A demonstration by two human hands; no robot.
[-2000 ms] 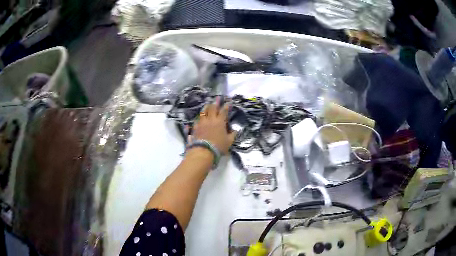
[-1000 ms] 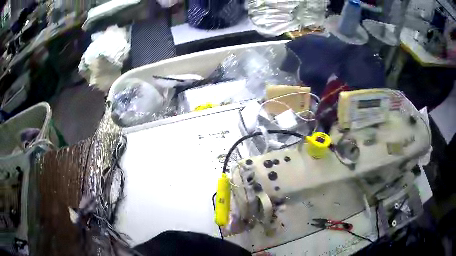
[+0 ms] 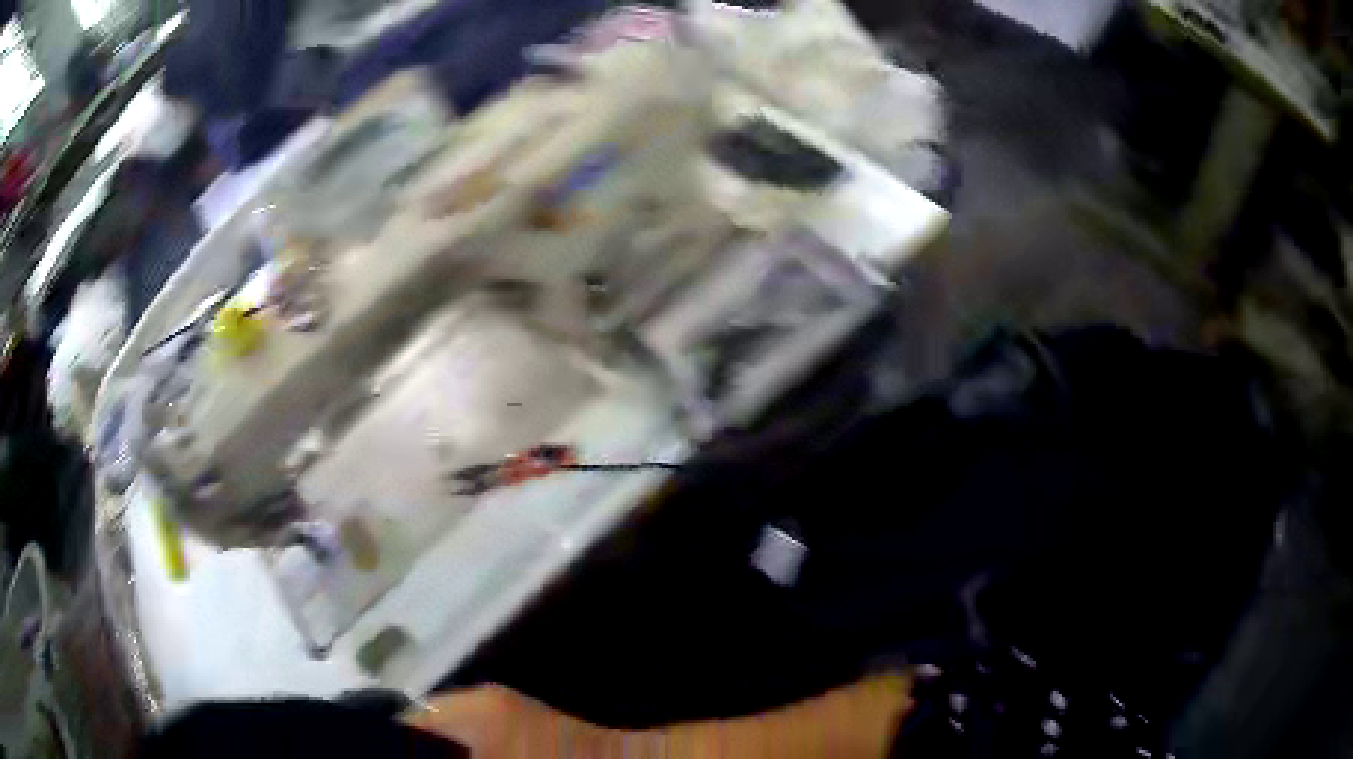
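Note:
The picture is blurred. Large dark cloth [image 3: 920,504] covers the area below and right of the machine table, with a small white patch [image 3: 778,555] on it. The off-white sewing machine [image 3: 445,193] stands at the upper left. Orange-red snips [image 3: 522,467] lie on its table beside the head, on a dark cord. A bare forearm [image 3: 668,724] crosses the bottom edge, with a white-dotted dark sleeve at its right. Neither hand can be seen, so what they hold cannot be told.
The white table edge [image 3: 557,549] runs diagonally beside the dark cloth. A yellow tube [image 3: 168,540] is at the machine's left end. A pale tub rim [image 3: 107,519] curves along the left. Whitish cloth or plastic [image 3: 868,97] lies behind the machine.
The view has swung right, so the machine now lies at the left. The left hand on the strip bunch has gone from view. Dark cloth and a bare forearm have come into view.

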